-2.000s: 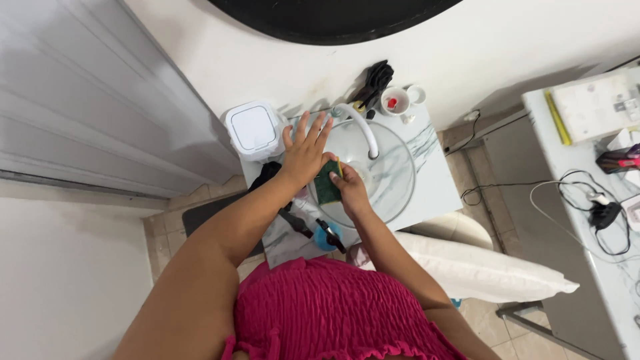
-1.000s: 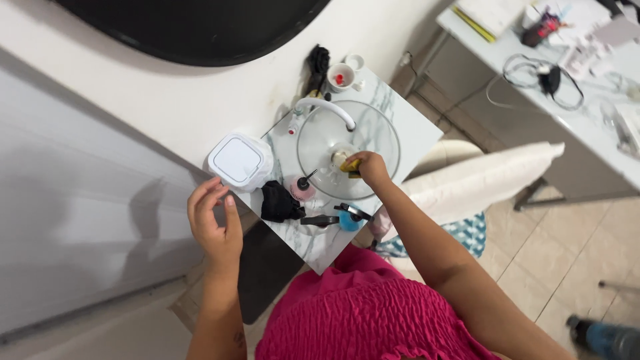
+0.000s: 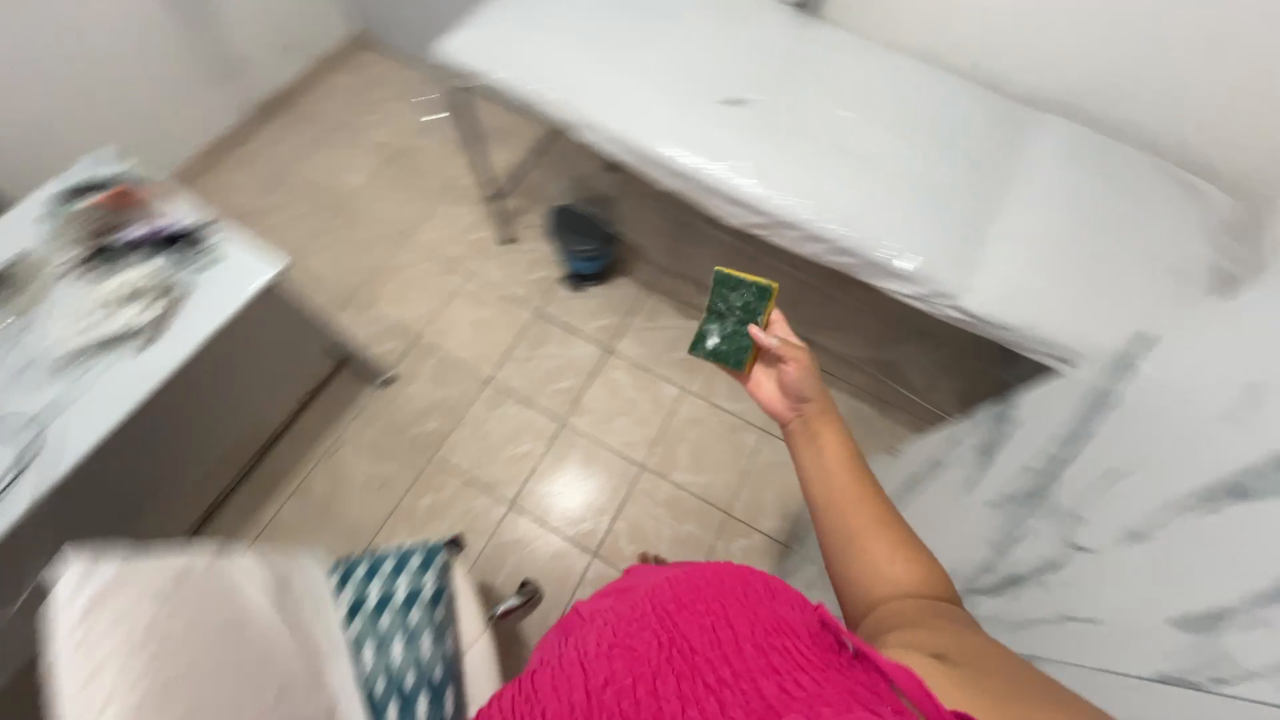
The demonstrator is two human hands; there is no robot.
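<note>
My right hand (image 3: 782, 368) holds a scouring sponge (image 3: 735, 318) out over the tiled floor, near the long edge of a white-covered bed. The sponge's green abrasive side faces up toward me, with whitish, foam-like patches on it, and its yellow foam shows along the edges. My thumb presses on its lower right side; the other fingers are mostly hidden behind it. My left hand is out of the picture.
A long bed with a white, shiny cover (image 3: 800, 140) spans the upper right. At left stands a desk (image 3: 230, 270) with blurred items. A white chair back (image 3: 200, 640) and a patterned teal cushion (image 3: 400, 620) are lower left. Marble-patterned panelling (image 3: 1100, 520) lies right; a dark blue object (image 3: 583, 243) rests on the floor.
The view has swung far from the glass basin to the floor and bed. My right hand, earlier at the basin with the sponge, now holds it over the floor. My left hand has left view.
</note>
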